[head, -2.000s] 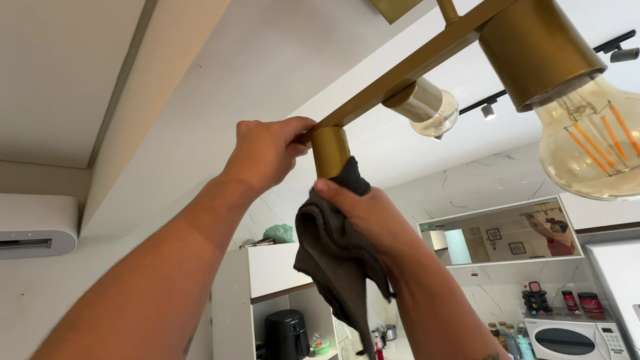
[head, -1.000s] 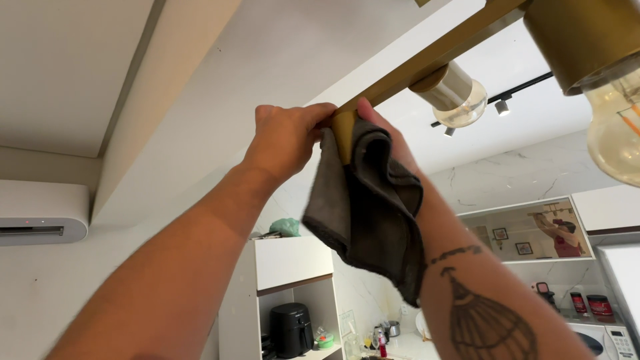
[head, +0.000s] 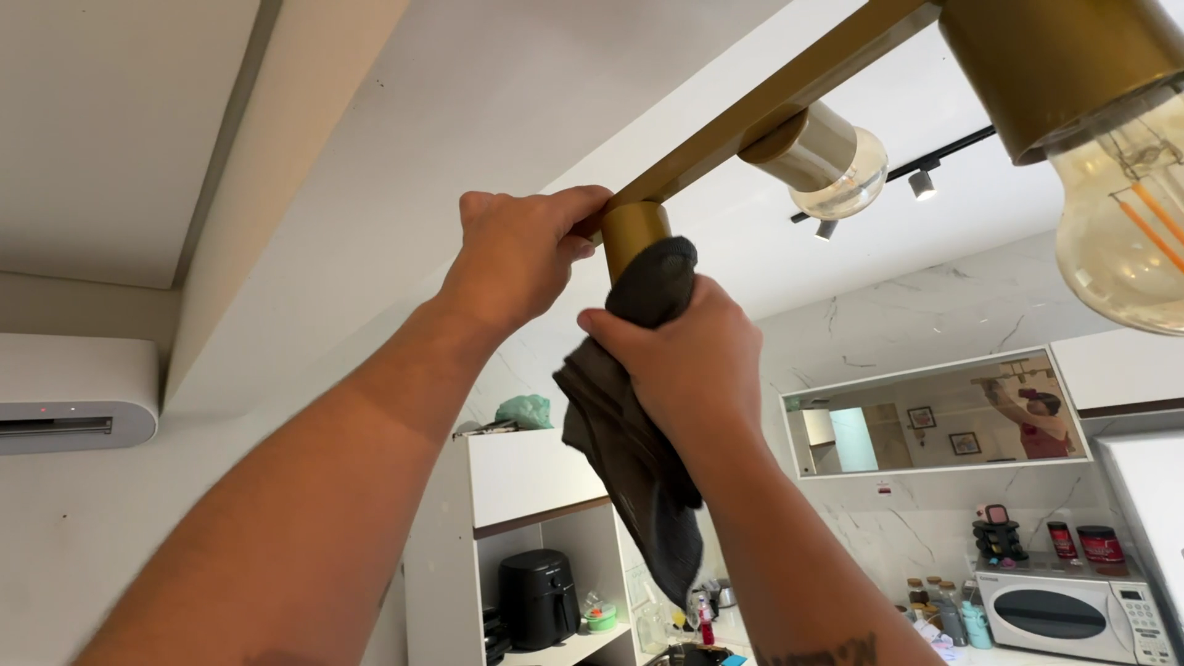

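Overhead runs the gold metal bar of a ceiling light fixture (head: 768, 102). My left hand (head: 523, 254) pinches the bar's far end between thumb and fingers. Just beside it, a gold lamp socket (head: 632, 236) points down from the bar. My right hand (head: 698, 356) grips a dark grey cloth (head: 629, 444), which wraps the socket's lower part and hangs below; whether a bulb is under it is hidden. Farther along the bar are a second socket with a clear glass bulb (head: 846, 176) and, close at the upper right, a large gold socket (head: 1054, 69) with a filament bulb (head: 1128, 213).
A wall air conditioner (head: 79, 393) is at the left. Behind my arms stand a white cabinet (head: 532, 476) and a black air fryer (head: 538, 599). At the right are a mirrored cabinet door (head: 934, 416), a microwave (head: 1064, 615) and jars. A black track light (head: 943, 153) crosses the ceiling.
My right hand has moved down from the bar, and more of the gold socket shows than one second ago. My left hand stays at the bar's end.
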